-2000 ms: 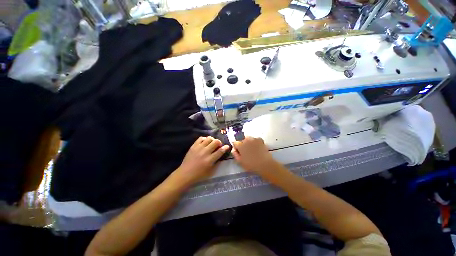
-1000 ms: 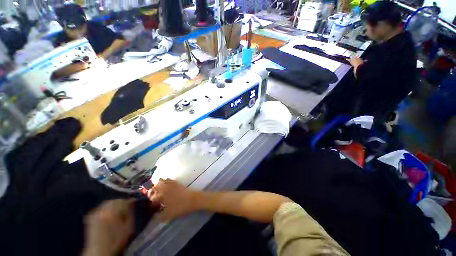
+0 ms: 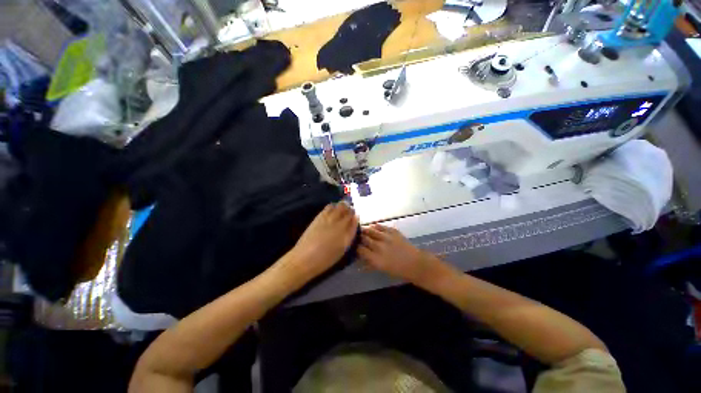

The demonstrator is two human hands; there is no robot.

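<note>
The black garment piece (image 3: pixel 230 184) spreads left of the needle, and its right edge lies under my hands. My left hand (image 3: pixel 330 234) grips the cloth edge just below the presser foot (image 3: pixel 350 188). My right hand (image 3: pixel 388 252) is close beside it, its fingertips pinching the same edge at the table front. The white sewing machine (image 3: pixel 492 123) with a blue stripe stands behind my hands. What lies between my fingertips is too small to tell.
A stack of white pads (image 3: pixel 634 184) sits at the machine's right end. Grey scraps (image 3: pixel 480 173) lie against the machine body. A black cut piece (image 3: pixel 360 37) is on the brown board behind. Clear plastic bags (image 3: pixel 92 107) are at the far left. A black pile (image 3: pixel 58 207) is at left.
The view has swung from the right back down to the work. My left hand was blurred over the cloth and now holds its edge beside my right hand. The neighbouring people are out of view.
</note>
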